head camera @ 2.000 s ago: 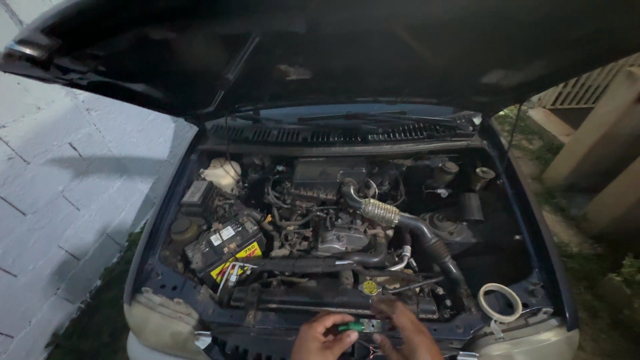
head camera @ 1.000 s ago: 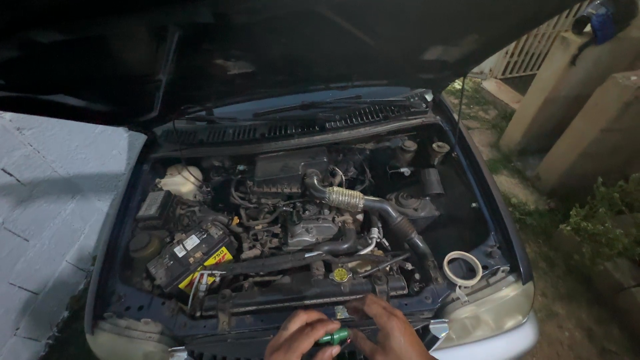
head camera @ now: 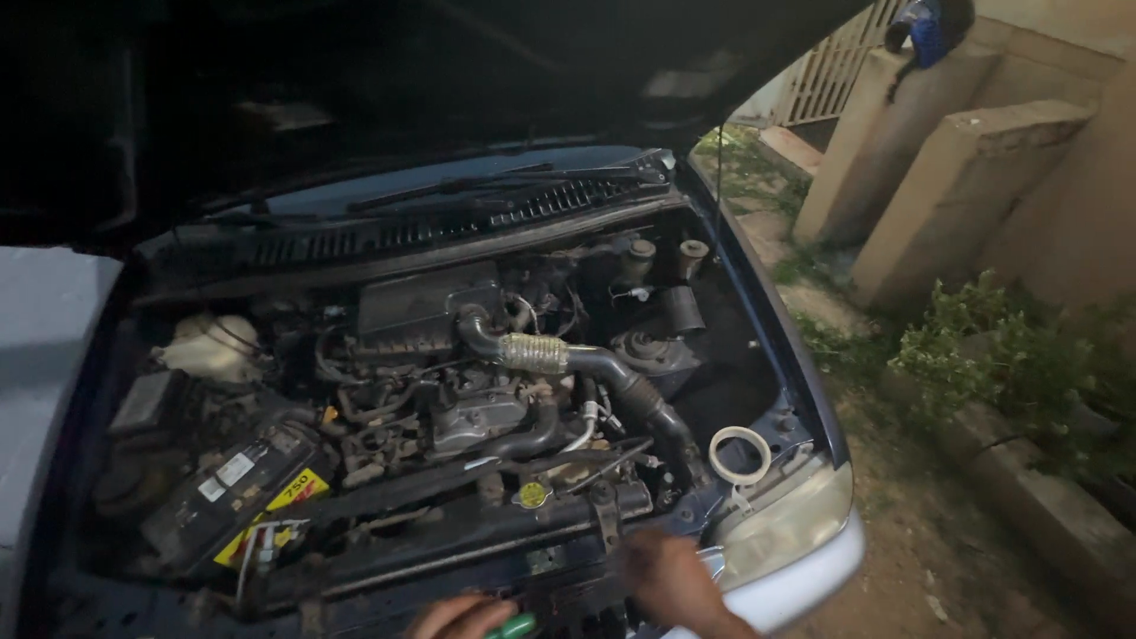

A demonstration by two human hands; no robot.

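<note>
At the bottom edge of the head view, my left hand (head camera: pixel 463 616) is closed around a green object (head camera: pixel 512 627), only partly in view. To its right my right hand (head camera: pixel 672 577) is blurred, over the front edge of the engine bay, close to the headlight (head camera: pixel 785 519); whether it holds anything cannot be told. Ahead of the hands lie the radiator (head camera: pixel 444 550) and its yellow cap (head camera: pixel 532 495). A roll of tape (head camera: pixel 739 455) rests at the front right corner of the bay.
A car battery (head camera: pixel 240 497) sits at the left, with a white fluid reservoir (head camera: pixel 211 346) behind it. An air intake hose (head camera: pixel 612 366) crosses the engine. The raised hood (head camera: pixel 355 98) hangs overhead. Concrete posts (head camera: pixel 967 186) and plants (head camera: pixel 994 355) stand at the right.
My hands were close together at the green object; now they are apart, my right hand away to the right and the green object staying with my left. The view has swung right.
</note>
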